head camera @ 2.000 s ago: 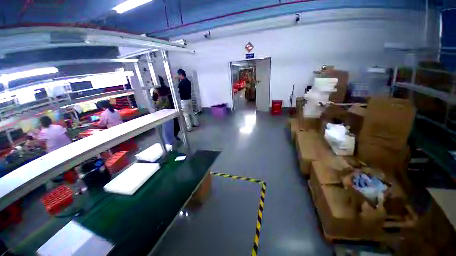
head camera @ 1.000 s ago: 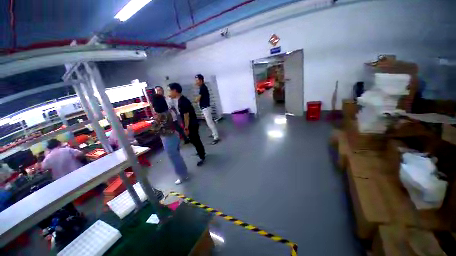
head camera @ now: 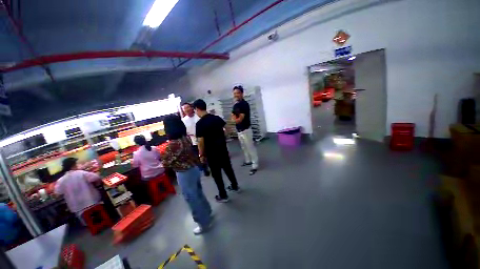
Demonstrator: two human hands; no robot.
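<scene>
Neither of my hands is in the picture. Nearest in front of me at the lower left is the end of a white raised shelf (head camera: 38, 249). The corner of a white tray (head camera: 111, 263) shows at the bottom edge, cut off. A stack of orange-red trays (head camera: 132, 223) stands on the floor beyond. An orange-red crate (head camera: 73, 256) stands left of the stack.
Several people stand left of centre, one in a patterned top and jeans (head camera: 190, 184). Seated workers in pink (head camera: 79, 188) line a bench on red stools (head camera: 97, 218). A purple bin (head camera: 289, 136), red crate (head camera: 402, 137) and open door (head camera: 370, 97) are at the wall. Cartons (head camera: 466, 157) stand right.
The view has moved forward and turned left. The green bench has left the picture, the cartons have slid to the right edge, and the standing people appear larger.
</scene>
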